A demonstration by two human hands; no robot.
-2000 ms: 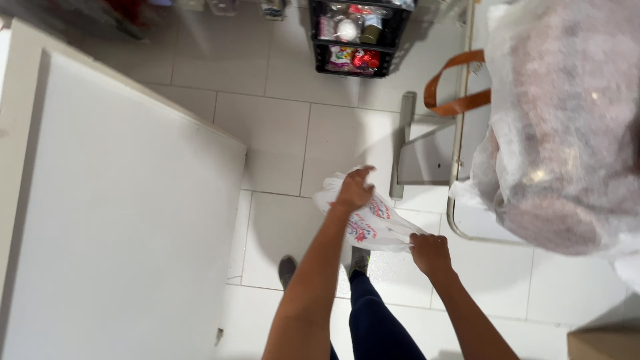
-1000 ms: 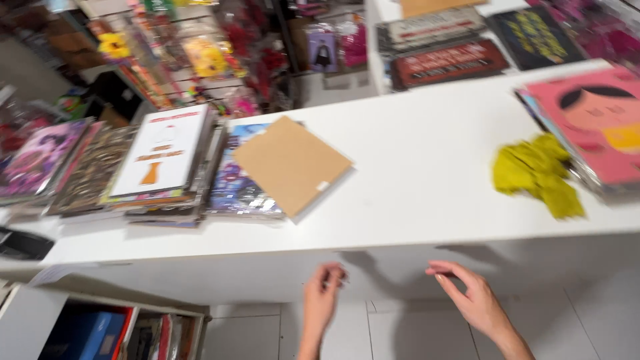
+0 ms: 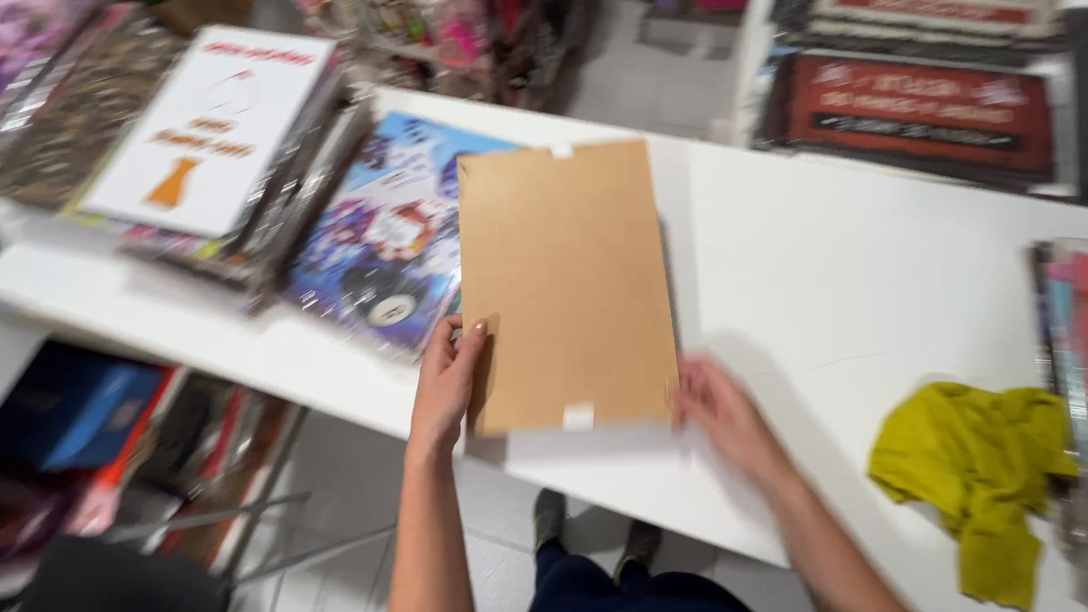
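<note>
A flat brown cardboard panel (image 3: 565, 289), with a small white piece at its top edge and another at its bottom edge, is raised slightly over the white table (image 3: 816, 280). My left hand (image 3: 446, 378) grips its lower left edge, thumb on top. At the lower right corner is my right hand (image 3: 718, 408), blurred, its fingers at the edge; whether they close on it is unclear. A plastic-wrapped picture (image 3: 382, 229) with a billiard ball and dice lies to the left, partly beneath the panel. A crumpled yellow-green cloth (image 3: 969, 476) lies at the right.
Stacked wrapped signs (image 3: 208, 127) stand at the left, and a red sign (image 3: 922, 115) tops a pile at the upper right. Below the table on the left are a shelf holding a blue item (image 3: 76, 408) and a black object (image 3: 123, 574). More wrapped items edge in at the right.
Both hands, free of the panel one second ago, are now at its sides. The panel has turned from slanted to nearly upright. The white plastic bag held two seconds ago is out of view.
</note>
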